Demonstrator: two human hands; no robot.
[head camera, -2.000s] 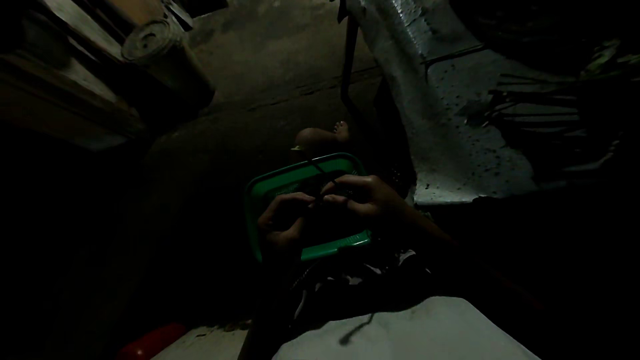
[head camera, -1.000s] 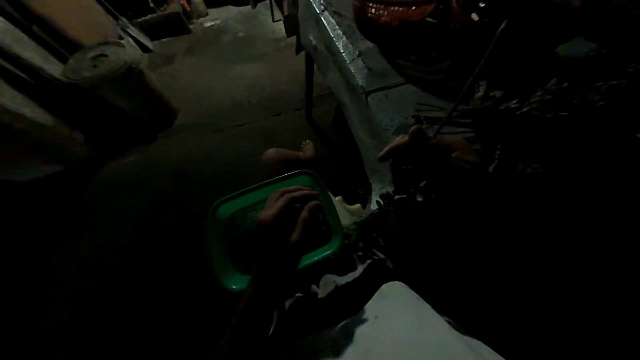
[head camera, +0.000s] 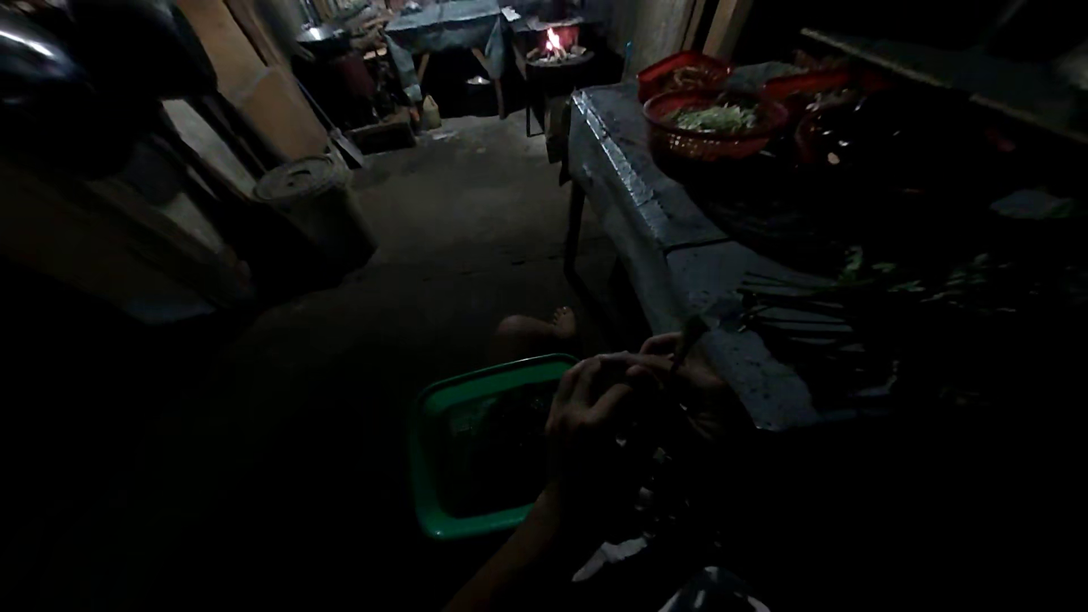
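My left hand (head camera: 586, 404) is at the right rim of a green plastic basin (head camera: 427, 518), its fingers curled close to my right hand (head camera: 693, 382). The two hands meet beside the table corner. A thin dark stem or leaf (head camera: 687, 340) rises at my right hand; the dimness hides how it is gripped. What my left fingers touch cannot be made out. Dark contents lie in the basin. Leafy green stems (head camera: 799, 302) rest on the table, just beyond my right hand.
A covered table (head camera: 629, 183) runs along the right, bearing red bowls, one with shredded greens (head camera: 716, 117). A bare foot (head camera: 563, 321) shows behind the basin. A lidded bucket (head camera: 302, 180) stands left. At the back, a fire (head camera: 554, 41) burns near another table (head camera: 446, 15).
My hands were together over the basin, then apart, with the right one at the table. Now they are together again at the basin's right side. The view has tilted up.
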